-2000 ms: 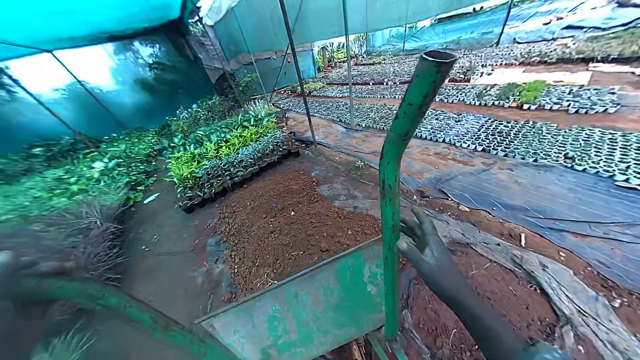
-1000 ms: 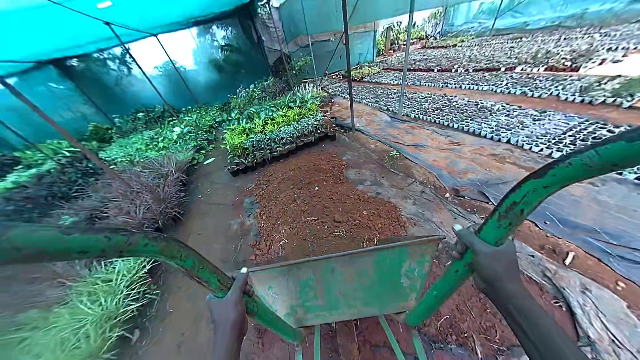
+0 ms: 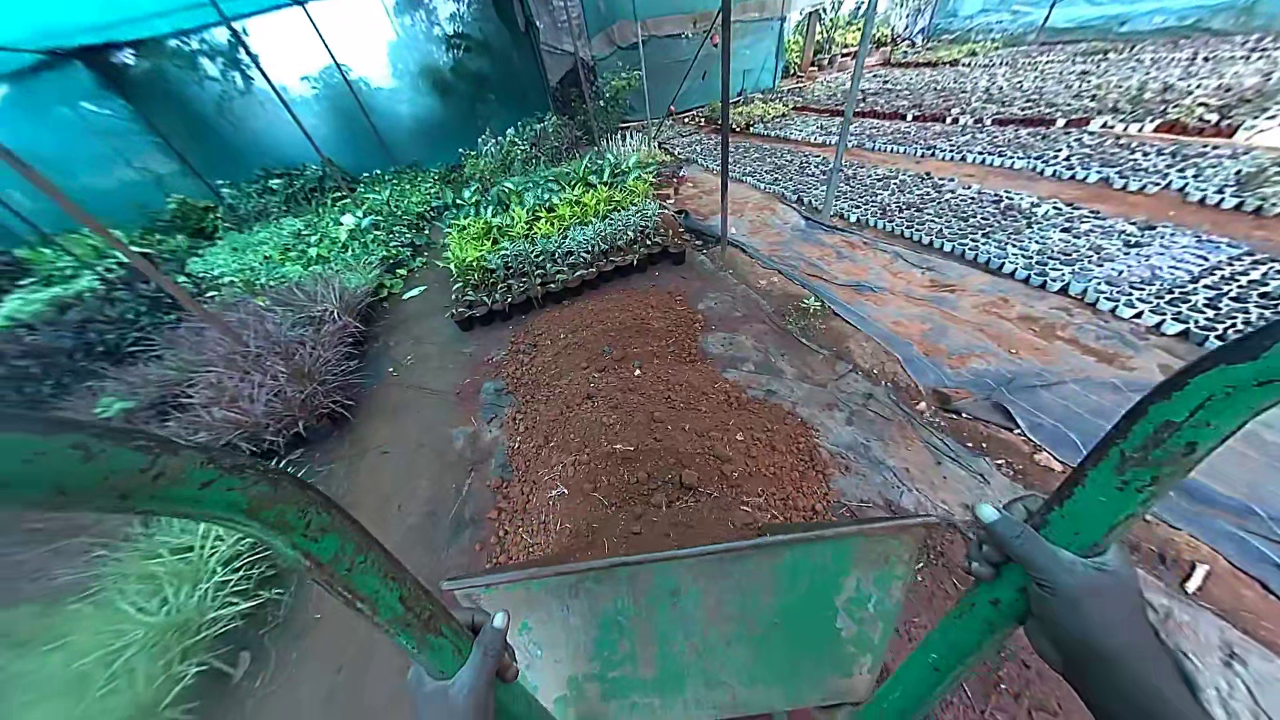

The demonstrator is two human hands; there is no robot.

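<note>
My left hand [image 3: 470, 665] is closed around the left green tube handle [image 3: 330, 535] of a wheelbarrow, low in the view. My right hand [image 3: 1085, 600] grips the right handle [image 3: 1150, 450], its thumb on top of the tube. Between the hands stands the wheelbarrow's metal tray [image 3: 700, 630], its green paint worn and its near wall tilted. Beyond the tray's rim lies a heap of reddish-brown soil [image 3: 640, 430]; the rim hides its near edge and whatever the tray holds.
Potted plants with yellow-green leaves [image 3: 560, 230] border the heap's far end. Purple grassy plants [image 3: 250, 360] and green grass [image 3: 170, 610] stand at left. Metal poles [image 3: 726, 130] rise beyond the heap. Rows of small potted seedlings [image 3: 1000, 220] and black ground sheeting [image 3: 1050, 390] lie at right.
Two seconds ago the right handle stood nearly upright in view with my right hand beside it; both handles now spread outward. My left hand, not clear then, shows on the left handle.
</note>
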